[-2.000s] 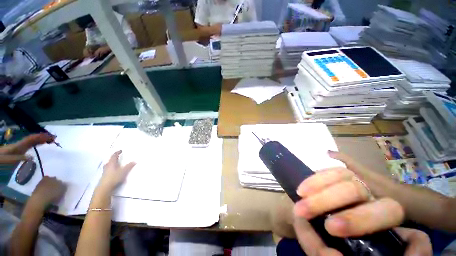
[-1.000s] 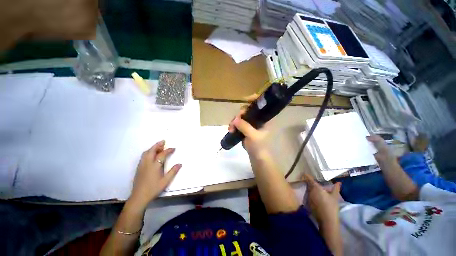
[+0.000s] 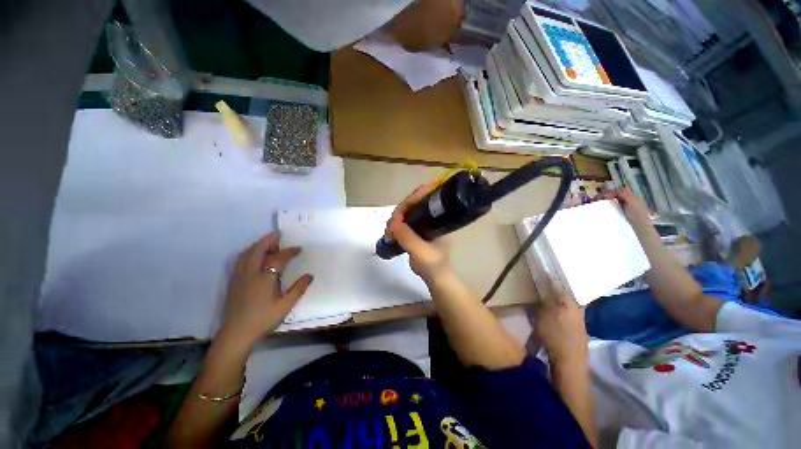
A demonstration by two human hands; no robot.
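Note:
A flat white unit (image 3: pixel 338 263) lies back cover up on the white covering in front of me. My left hand (image 3: pixel 263 279), with a ring and a bracelet, rests at its left edge with fingers spread. My right hand (image 3: pixel 420 237) is closed around the black electric screwdriver (image 3: pixel 448 208), tilted with its nose down at the unit's right part. The bit's tip is too small to make out. A black power cord (image 3: pixel 549 206) curves from the screwdriver's rear, with a yellow tie (image 3: pixel 465 168) there.
A screw box (image 3: pixel 292 135), a pale-yellow piece (image 3: pixel 234 124) and a screw bag (image 3: pixel 149 103) lie at the back left. Stacked units (image 3: pixel 544 96) stand at the back right. At right, a coworker's hands hold a white unit (image 3: pixel 597 250). A large pale blurred shape covers the top left.
The screwdriver has shifted slightly left and up in the view, still in my right hand. The coworker's far hand has moved to the top edge of their unit. The pale shape has entered at the top.

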